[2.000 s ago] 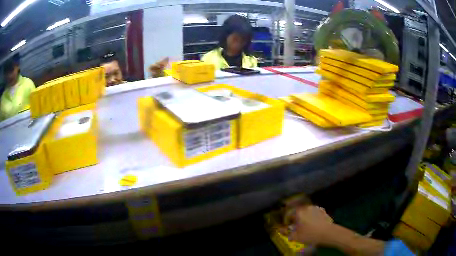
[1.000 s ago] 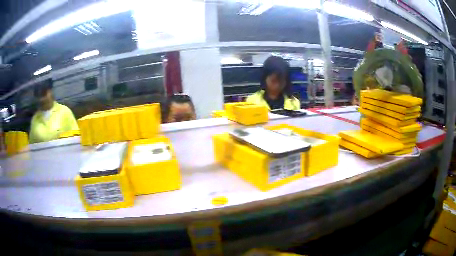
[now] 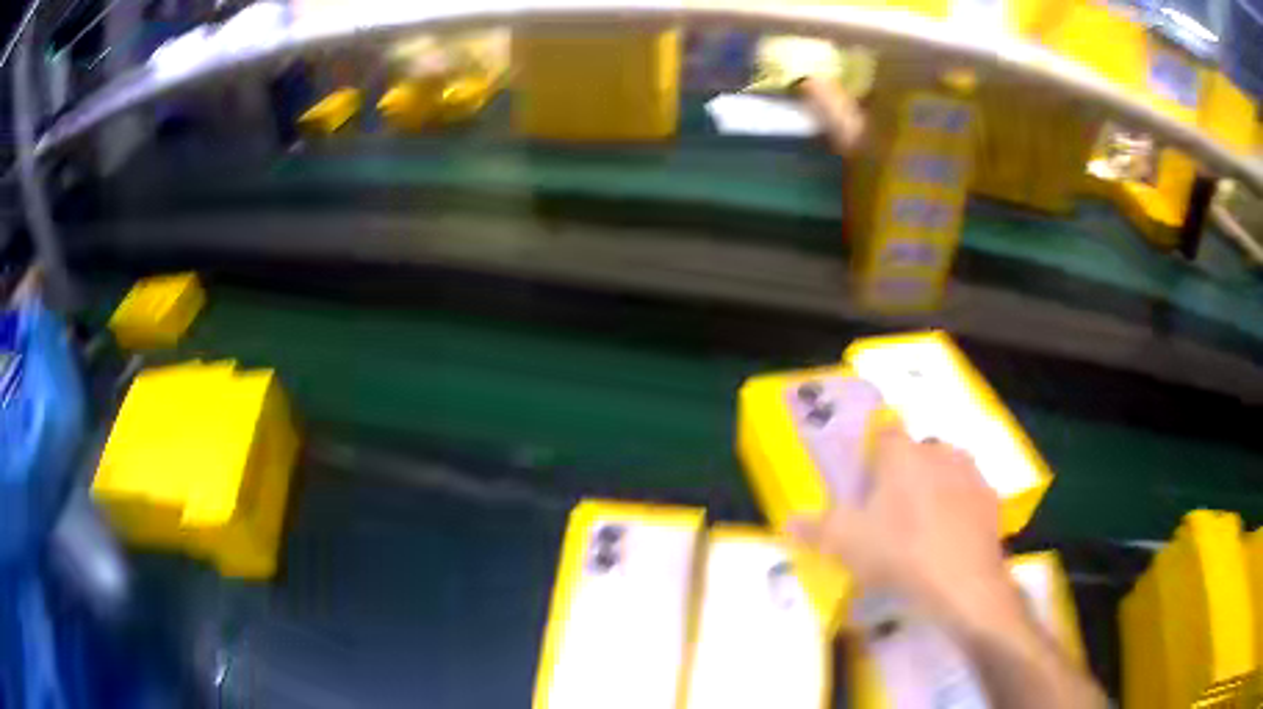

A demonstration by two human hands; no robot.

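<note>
My right hand (image 3: 921, 519) reaches in from the lower right, blurred, with thumb and fingers around the near end of a yellow box (image 3: 770, 441). A pale smartphone (image 3: 835, 432) with its camera end up lies on that box. An open yellow box with a white inside (image 3: 942, 416) touches it on the right. Nearer me, a phone lies on another yellow box (image 3: 626, 609), beside an open box with a white tray (image 3: 759, 630). Another pale phone (image 3: 914, 658) on a yellow box is partly hidden by my wrist. My left hand is not in view.
A yellow box stack (image 3: 194, 457) and a small yellow box (image 3: 157, 309) are at left, near a blue-clothed person (image 3: 39, 457). Yellow boxes (image 3: 1191, 616) stand at lower right. Beyond the green belt (image 3: 526, 395), a yellow label strip (image 3: 914, 208) hangs. Another person's hand (image 3: 835, 114) shows at the top.
The view has swung away from the white shelf and down to the green belt and dark bench. My right hand, out of view one second ago, is now in view at a phone box.
</note>
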